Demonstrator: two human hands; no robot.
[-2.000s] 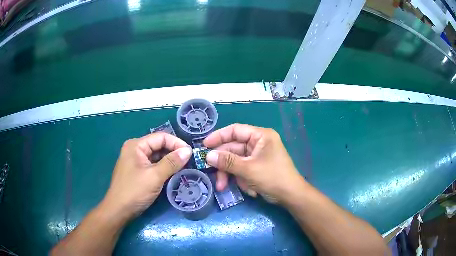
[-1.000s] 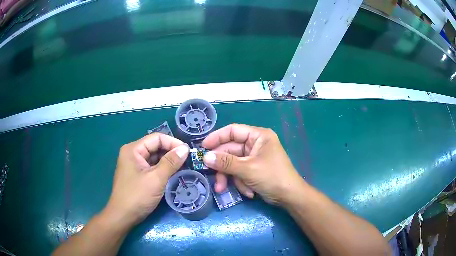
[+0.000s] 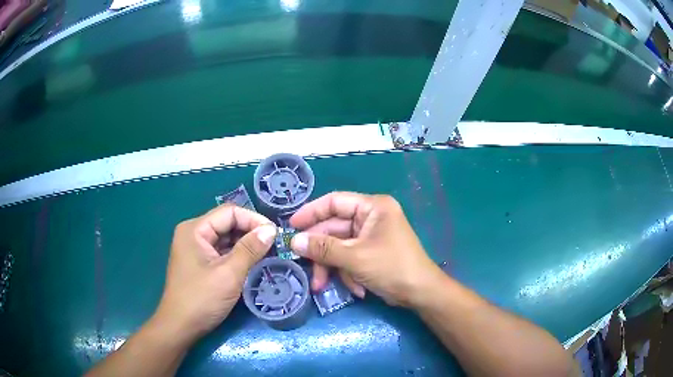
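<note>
A small green circuit board point(image 3: 285, 244) with white and gold parts is pinched between the fingertips of my left hand point(image 3: 220, 258) and my right hand point(image 3: 361, 243). It sits between two grey housings on the green bench. The upper housing point(image 3: 283, 182) shows its round spoked head just above my fingers. The lower housing point(image 3: 277, 291) shows its round head below the board, with a thin reddish wire inside. Their flat handle ends show at the upper left point(image 3: 236, 197) and lower right point(image 3: 333, 296). My fingers hide the handles' middle parts.
The green bench top point(image 3: 531, 221) lies around the housings. A white metal rail point(image 3: 184, 154) runs behind them, with a white post point(image 3: 461, 66) rising from it. A darker green belt point(image 3: 243, 81) lies beyond. Torn scraps point(image 3: 616, 335) are at the lower right edge.
The housings and both hands sit slightly lower in the view, and the upper housing slightly further left. The rail and post have also shifted slightly. Both hands remain at the circuit board.
</note>
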